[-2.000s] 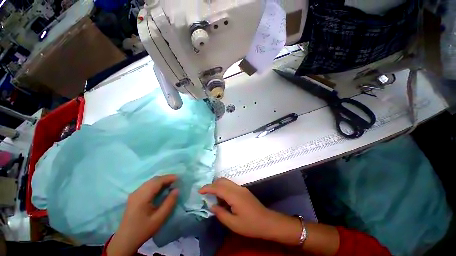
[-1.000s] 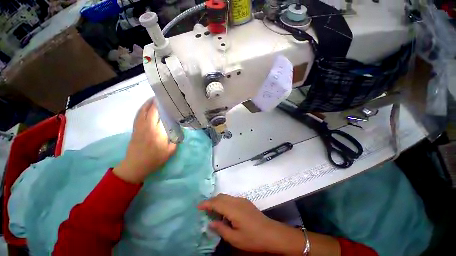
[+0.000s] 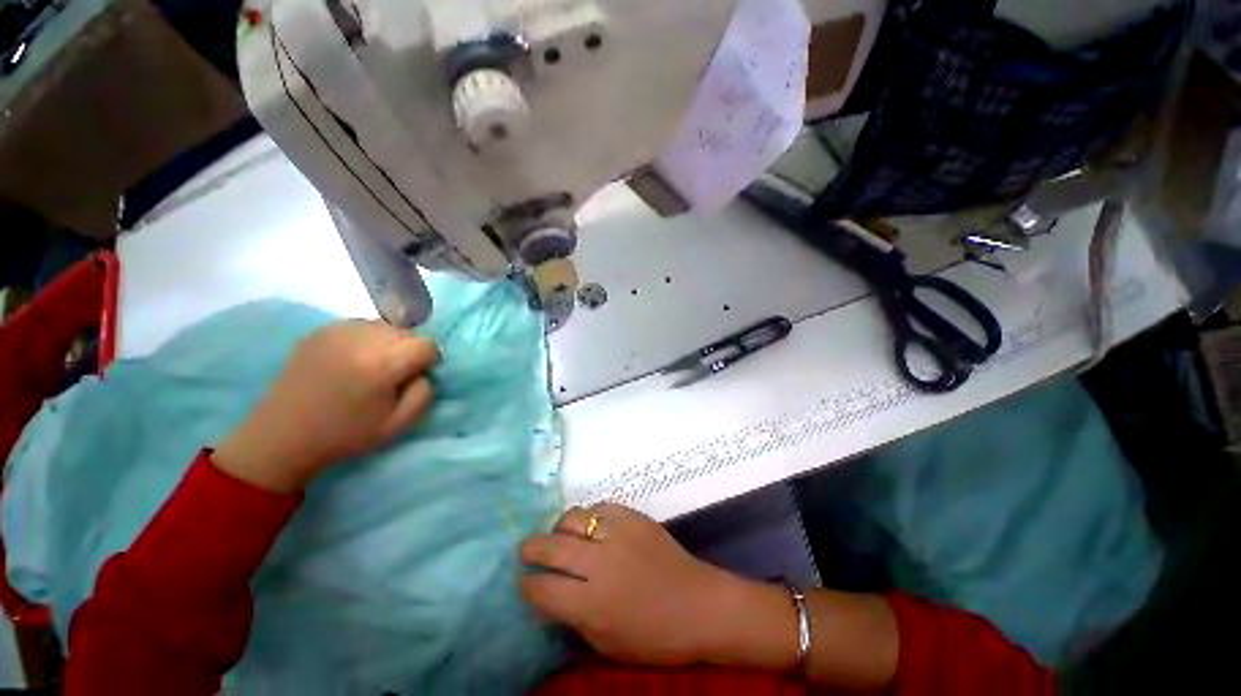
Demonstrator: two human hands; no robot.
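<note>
An aqua garment piece (image 3: 395, 530) spreads over the left of the table, its upper right corner under the presser foot area (image 3: 524, 282) of the off-white sewing machine (image 3: 395, 116). A narrow white edging (image 3: 546, 449) runs along its right edge. My left hand (image 3: 347, 394) rests on the cloth left of the foot, pinching a fold between thumb and fingers. My right hand (image 3: 613, 578) grips the cloth's right edge at the table's front, fingers curled. The needle is too small to make out.
Dark thread snips (image 3: 735, 354) lie right of the foot. Black-handled shears (image 3: 905, 299) lie farther right. A dark checked cloth (image 3: 1007, 116) hangs at the machine's right. A red basket (image 3: 55, 320) stands at the left. More aqua cloth (image 3: 1014, 503) lies below the table's right edge.
My left hand has moved from beside the machine head down onto the cloth and now pinches it. My right hand has closed on the edge. The camera view has moved closer to the machine.
</note>
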